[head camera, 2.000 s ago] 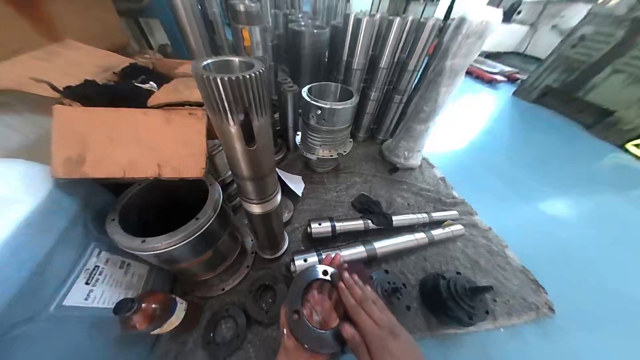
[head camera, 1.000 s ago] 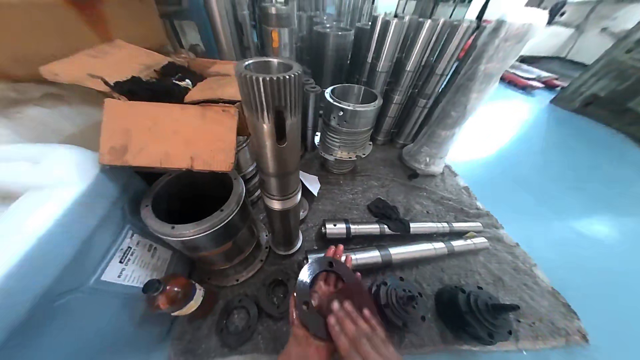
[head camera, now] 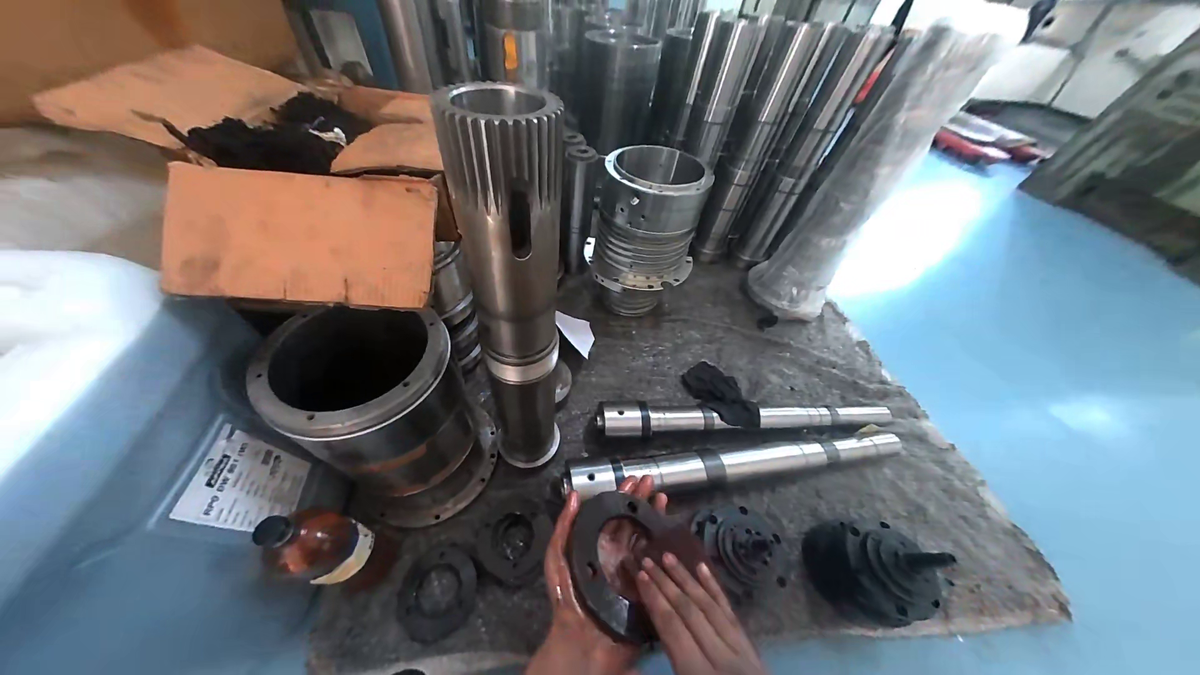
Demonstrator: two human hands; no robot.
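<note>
A dark metal flange ring [head camera: 592, 553] rests in my left hand [head camera: 567, 600], which cups it from below and behind, fingertips showing above its top edge. The palm shows through the ring's hole. My right hand [head camera: 689, 605] lies flat against the ring's right side, fingers together. Just behind the ring lies a stepped steel shaft [head camera: 769, 463], and beyond it a second shaft [head camera: 816, 417] with a black cloth [head camera: 717, 389] over it. Two dark flanged parts, one [head camera: 741, 544] near my right hand and one [head camera: 877, 572] farther right, stand on the mat.
Left of my hands lie two dark rings [head camera: 438, 592] and a brown bottle [head camera: 314, 548]. Behind stand a large flanged cylinder [head camera: 375, 412], a tall splined shaft [head camera: 516, 291], a ribbed housing [head camera: 653, 225] and an open cardboard box [head camera: 300, 234]. The grey mat [head camera: 994, 562] borders blue floor.
The ring has turned in my left hand, its face now angled more to the side. My right hand has moved lower along the ring. The view has shifted left.
</note>
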